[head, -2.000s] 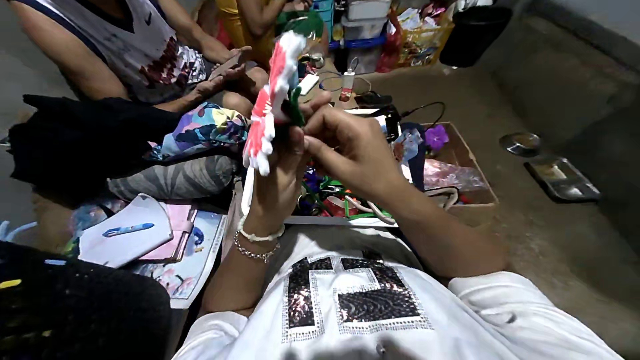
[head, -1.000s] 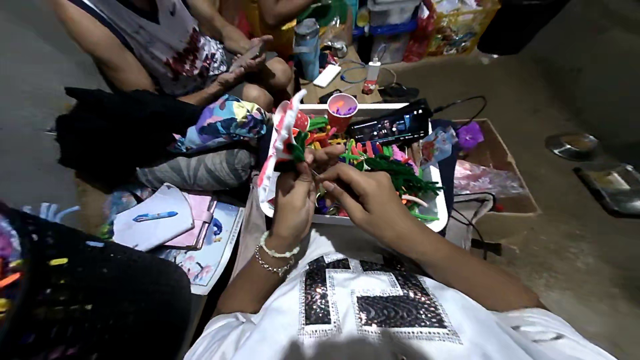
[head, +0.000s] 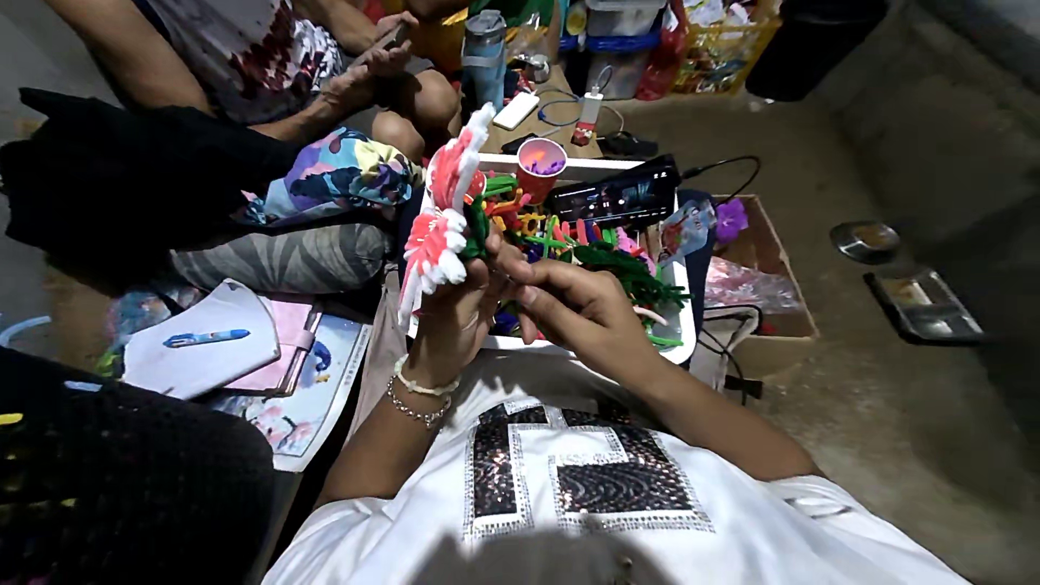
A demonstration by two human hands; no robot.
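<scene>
A pink and white pipe-cleaner flower (head: 443, 236) with dark green fuzzy parts behind it stands up out of my left hand (head: 463, 313), whose fingers close around its base. My right hand (head: 581, 313) meets the left at the fingertips, thumb and forefinger pinched at the flower's stem; what exactly they pinch is too small to tell. Beneath both hands lies a white tray (head: 686, 329) of colourful pipe-cleaner pieces, among them a dark green bunch (head: 626, 272). A paper cup (head: 540, 166) and a phone (head: 617, 195) with a lit screen rest at its far side.
Papers with a blue pen (head: 206, 338) and a pink notebook (head: 268, 349) lie at left. Beyond the tray are a tumbler (head: 485, 69), a power bank (head: 516, 110) and a seated person (head: 244, 65). A cardboard box (head: 780, 268) stands at right, metal dishes (head: 926, 305) on the floor.
From two seconds ago, my hands and the flower have come down from in front of the tray's far side, uncovering the cup and phone. The view has shifted.
</scene>
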